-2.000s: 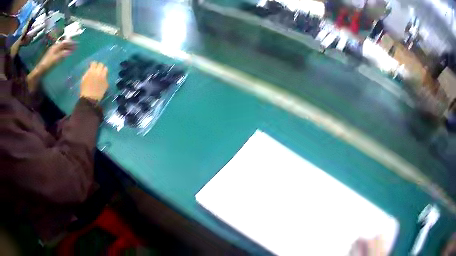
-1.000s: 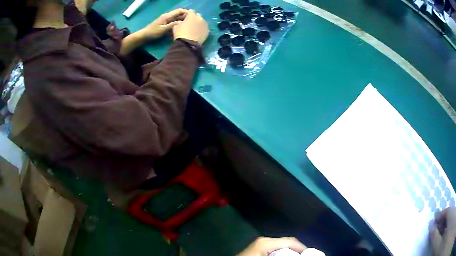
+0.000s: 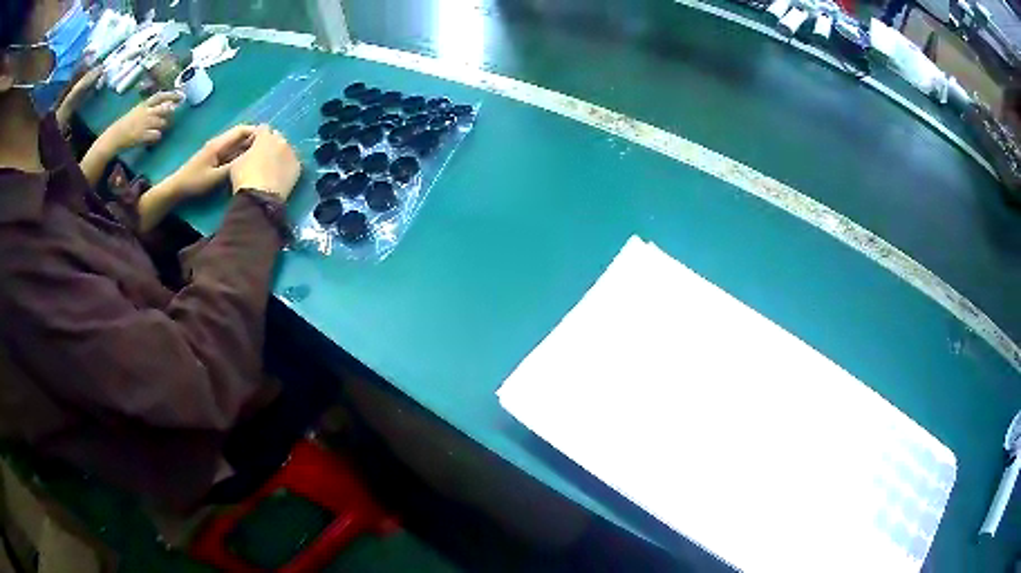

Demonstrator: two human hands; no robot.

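A large white stack of sticker sheets (image 3: 717,414) lies on the green bench top at the lower right. Faint pale round stickers (image 3: 912,487) show near its right end; the rest is washed out to plain white. A white handheld fan (image 3: 1004,487) lies at the far right, cut off by the picture's edge. Neither my left hand nor my right hand is in the picture.
At the left a seated person in a brown jacket (image 3: 146,336) works beside black round caps (image 3: 375,162) on clear plastic film (image 3: 409,218). A red stool (image 3: 297,509) stands below. The belt's pale worn edge (image 3: 717,168) curves behind the bench. More white parts (image 3: 140,56) lie upper left.
The view has swung back to the left since one second ago. The hand on the sheets and the hand with white parts at the lower edge have left the picture.
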